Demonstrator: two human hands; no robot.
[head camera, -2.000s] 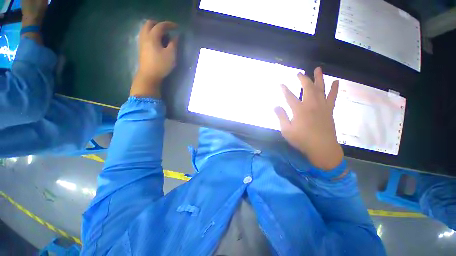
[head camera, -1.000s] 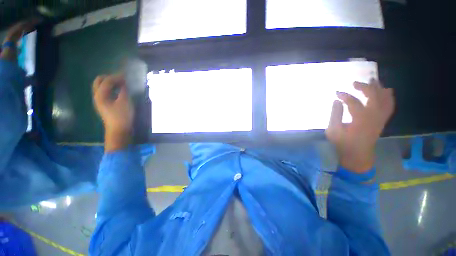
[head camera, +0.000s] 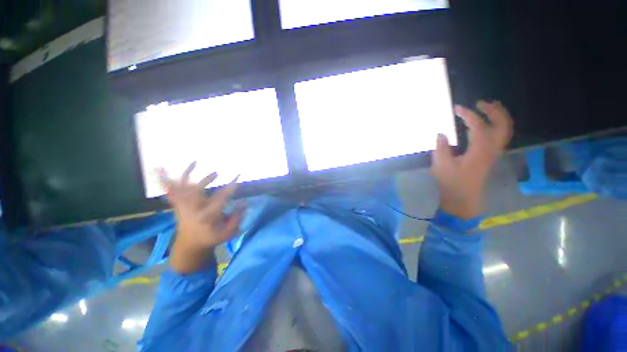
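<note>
Several display units with bright white screens lie in a two-by-two block in a black tray (head camera: 192, 74). The near left unit (head camera: 220, 137) and near right unit (head camera: 375, 113) show fully; the far left (head camera: 179, 27) and far right (head camera: 357, 10) units are cut off by the top edge. My left hand (head camera: 199, 213) has spread fingers over the lower left part of the near left screen; contact cannot be told. My right hand (head camera: 474, 151) is at the right edge of the near right unit, fingers curved and apart, not closed on anything.
The green bench top (head camera: 75, 130) extends left of the units, with a pale strip (head camera: 62, 47) behind. A neighbouring person's blue sleeve (head camera: 55, 268) is at lower left. Blue stools (head camera: 557, 172) stand at right and left. Yellow lines (head camera: 536, 212) mark the grey floor.
The view has turned and the units appear further left. My left hand has moved from beside the tray onto the near left screen. My right hand has moved off the near right screen to its right edge.
</note>
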